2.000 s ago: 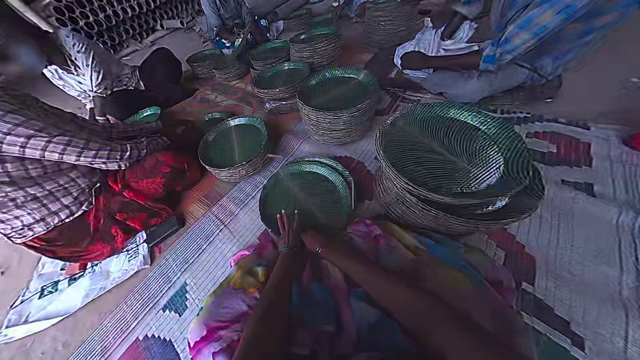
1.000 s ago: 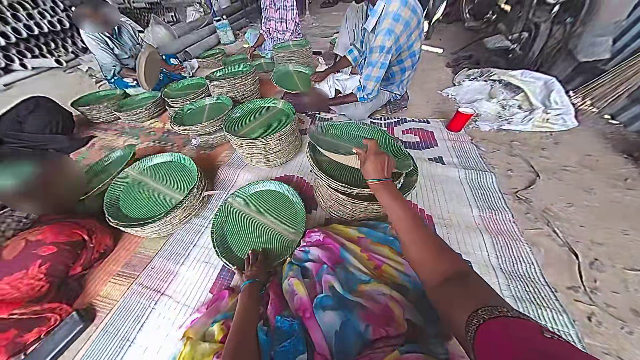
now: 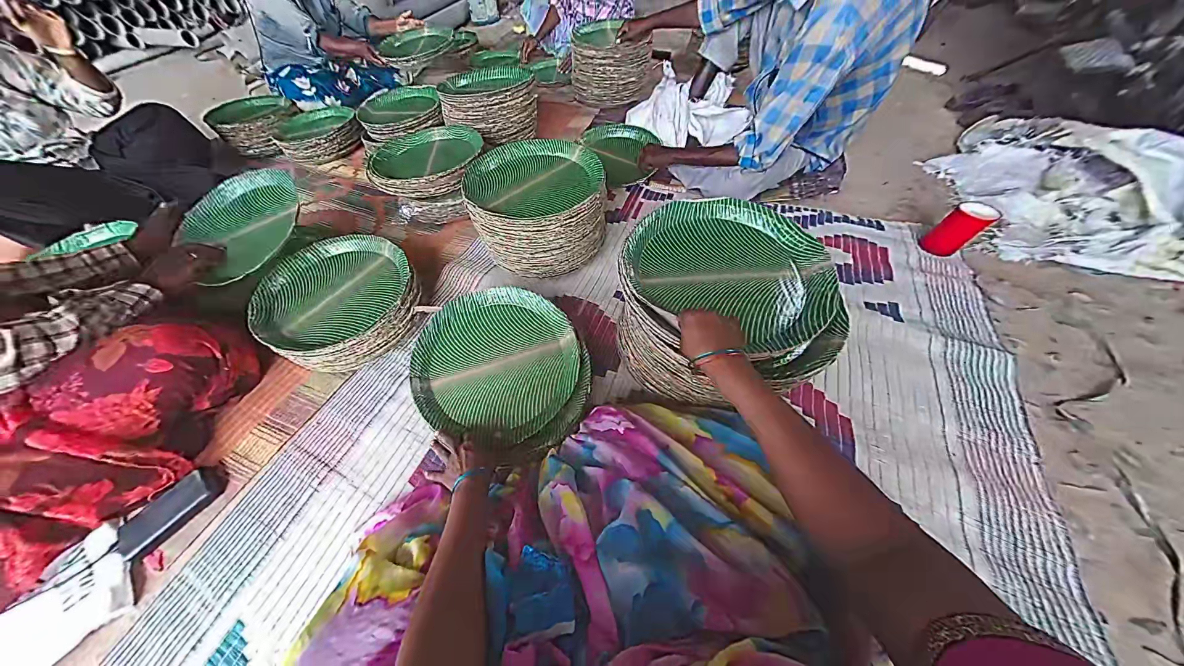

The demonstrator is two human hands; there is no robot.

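Green leaf-patterned disposable plates lie about in stacks. My left hand (image 3: 474,457) grips the near rim of a green plate (image 3: 499,365), which is tilted up over another plate just in front of my lap. My right hand (image 3: 710,335) is at the near left edge of the large stack of plates (image 3: 731,273), its fingers around the rim of the upper plates; how many it holds cannot be told. A second stack (image 3: 333,296) stands to the left, and a taller stack (image 3: 536,208) farther back between the two.
A person in a checked sleeve (image 3: 69,324) holds a plate (image 3: 242,227) at the left. Another in a blue checked shirt (image 3: 809,83) touches a plate (image 3: 620,153) farther back. A red roll (image 3: 959,228) lies at the mat's right edge (image 3: 999,370), near white sacks (image 3: 1091,185).
My right hand has gone from beside the left hand to the right stack, and is lower there than one second ago. The plate in my left hand now sits offset over another. The view has swung.
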